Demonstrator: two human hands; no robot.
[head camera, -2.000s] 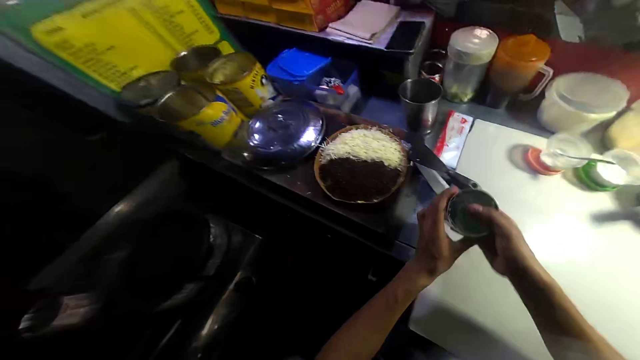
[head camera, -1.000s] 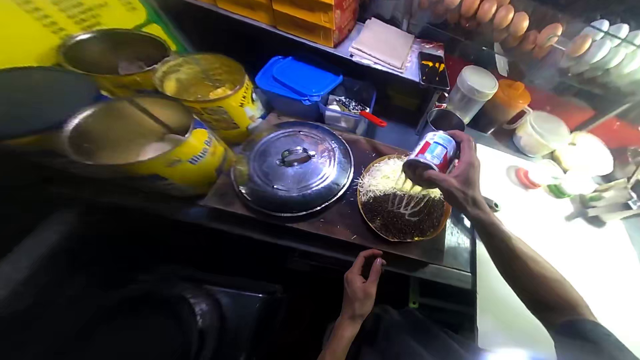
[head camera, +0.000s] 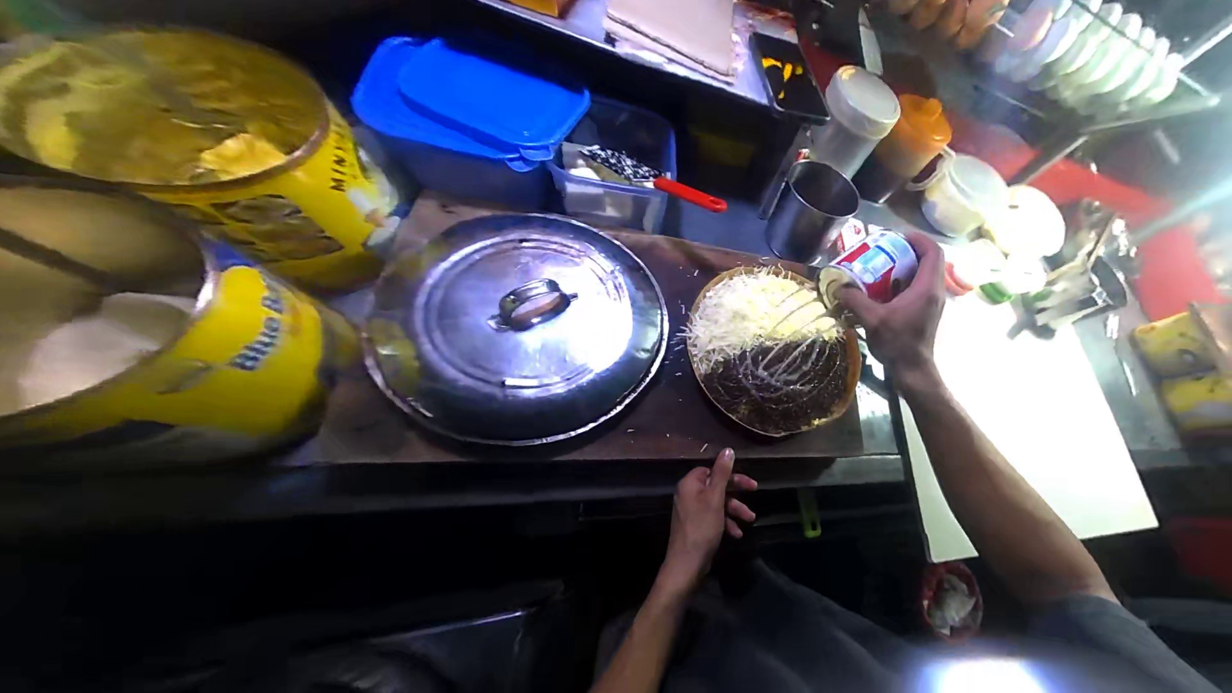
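My right hand (head camera: 905, 298) grips a small printed can (head camera: 878, 264), tipped over the upper right edge of a round thick pancake (head camera: 775, 351). Shredded cheese covers the pancake's upper part and dark sprinkles its lower part, with thin pale lines of a poured liquid across both. Below the pancake, near the counter's front edge, my left hand (head camera: 707, 505) holds nothing, its fingers loosely apart. A round metal lid (head camera: 520, 327) with a loop handle lies left of the pancake on the dark wooden board (head camera: 385, 414).
Large yellow tins (head camera: 279, 221) stand at the left. Behind the lid are a blue-lidded box (head camera: 472, 96) and a clear tub (head camera: 626, 144) with a red-handled grater. A metal cup (head camera: 811, 207) stands behind the pancake, and a white board (head camera: 1030, 433) lies at the right.
Two seconds ago both hands were at the can, right of the pancake; now only my right hand holds it, tipped over the pancake. Pale lines have appeared on the topping. The view has shifted strongly.
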